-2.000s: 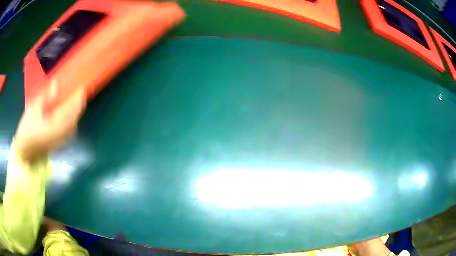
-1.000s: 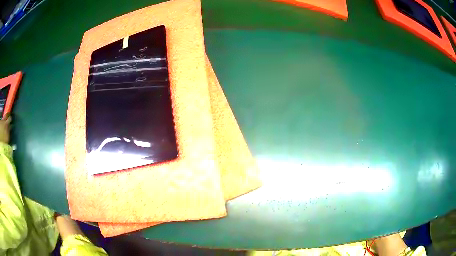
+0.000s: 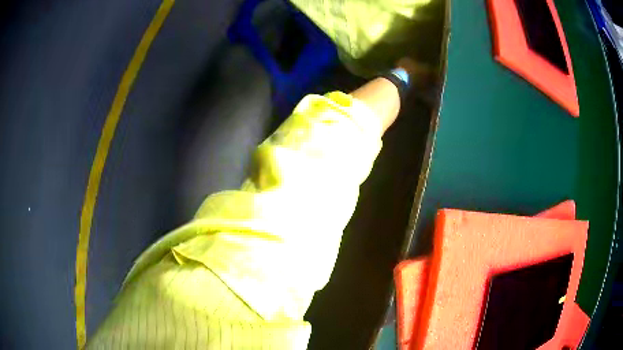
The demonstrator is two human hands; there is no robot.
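My left arm, in a yellow sleeve, reaches from the lower left to the upper middle. A light blue band and a dark band are on its wrist. My left hand is in dark shadow beyond the bands, near the green surface's edge, and its fingers cannot be made out. A dark tablet lies on an orange-red foam pad at the lower right, cut off by the bottom edge. More foam shows under and behind this pad. My right hand is out of the picture.
The green surface runs down the right side. Another foam pad with a dark tablet is at the upper right. A blue stool and a person in yellow are at the top. Dark floor with a yellow line is on the left.
The view has swung left, off the middle of the green surface. The stacked pads with the tablet now show at the lower right, and my left arm crosses the middle of the picture.
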